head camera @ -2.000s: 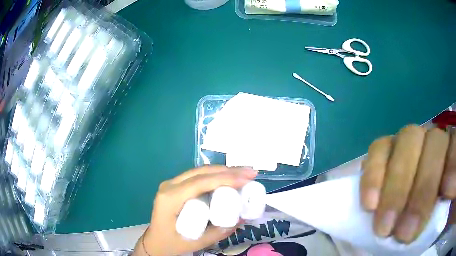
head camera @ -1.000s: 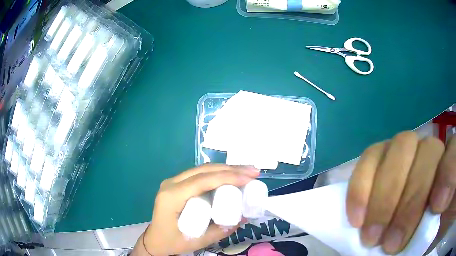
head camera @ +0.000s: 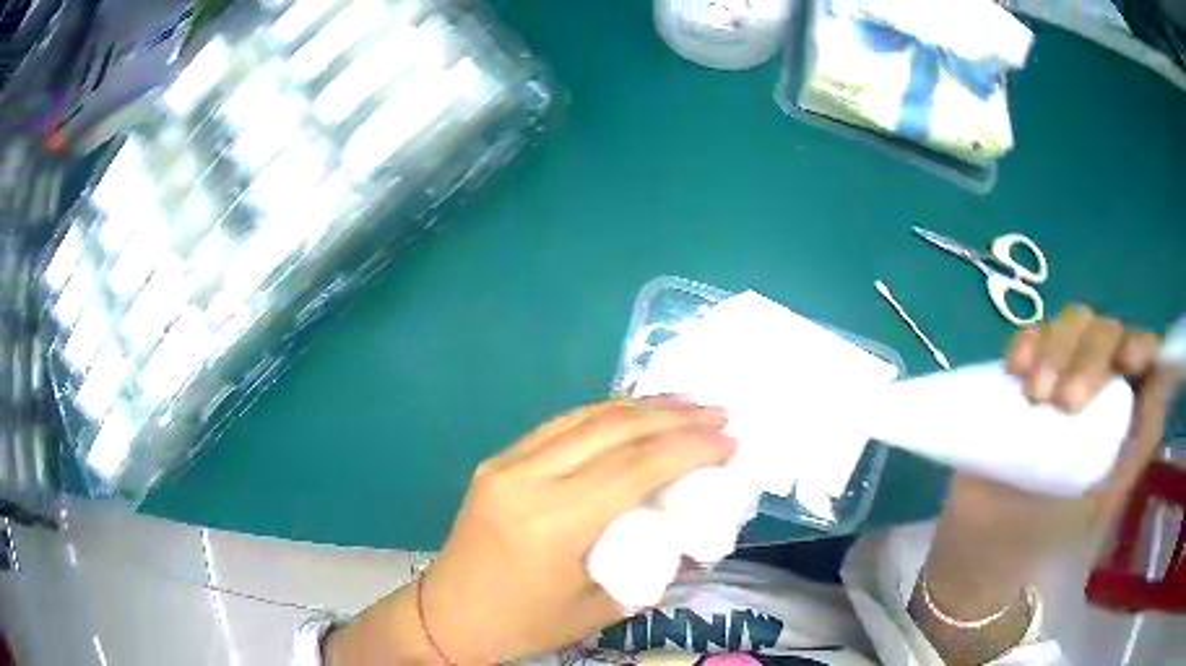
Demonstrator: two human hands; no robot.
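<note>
My left hand (head camera: 592, 488) is closed around white plastic units (head camera: 635, 557), seen blurred below the fingers at the lower middle; their exact number is hard to tell. My right hand (head camera: 1086, 364) grips a white cone-shaped bag (head camera: 1021, 414) at the right. Its narrow tip points left, over the white paper sheets (head camera: 767, 358). The tip's end blends into the white paper, so contact with the units cannot be told. The sheets lie in a small clear plastic box (head camera: 845, 514), partly behind my left hand.
A blister tray (head camera: 280, 195) of white units lies at the left. A cotton swab (head camera: 913, 324) and scissors (head camera: 1001, 276) lie right of the box. A round tub (head camera: 722, 29) and a yellowish tissue pack (head camera: 910, 85) are at the back. A red stool (head camera: 1145, 540) shows lower right.
The view has shifted and turned, so the bench things sit further right. My left hand with the units now overlaps the box. The bag's tip points over the paper, and more of my right forearm shows.
</note>
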